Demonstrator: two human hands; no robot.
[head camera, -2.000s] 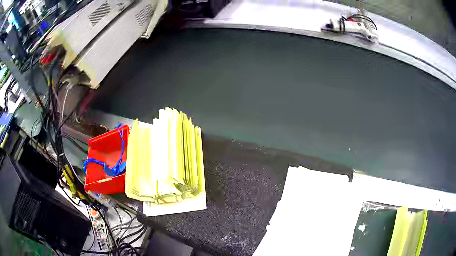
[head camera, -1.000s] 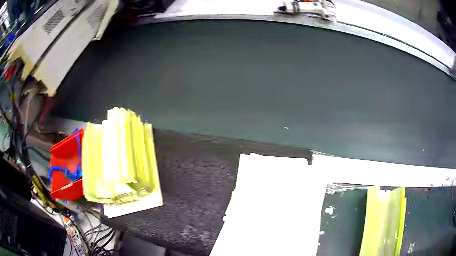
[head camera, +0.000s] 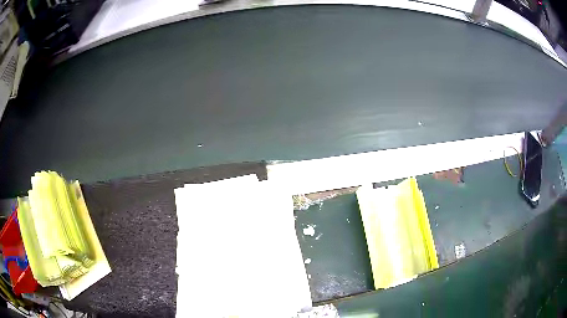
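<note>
Neither of my hands shows. A stack of large unfolded sheets (head camera: 239, 248), white from glare with ragged edges, lies on the bench nearest in front, cut off by the bottom edge. To its right, a bright yellow stack of folded pieces (head camera: 398, 235) with raised long edges lies on the dark green bench (head camera: 336, 248). At far left, a yellow-green bundle with many ridged layers (head camera: 56, 230) lies on a cream board (head camera: 90, 282).
A red bin (head camera: 23, 279) with blue in it is beside the far-left bundle. A black smartphone (head camera: 531, 168) and a thin yellow ring (head camera: 511, 163) lie at right. A wide dark green conveyor belt (head camera: 267, 87) runs behind the bench. Cables are at lower left.
The view has swung right, so the bundle, sheets and folded stack sit further left in the picture. The smartphone and ring have come into view. No object has visibly been moved.
</note>
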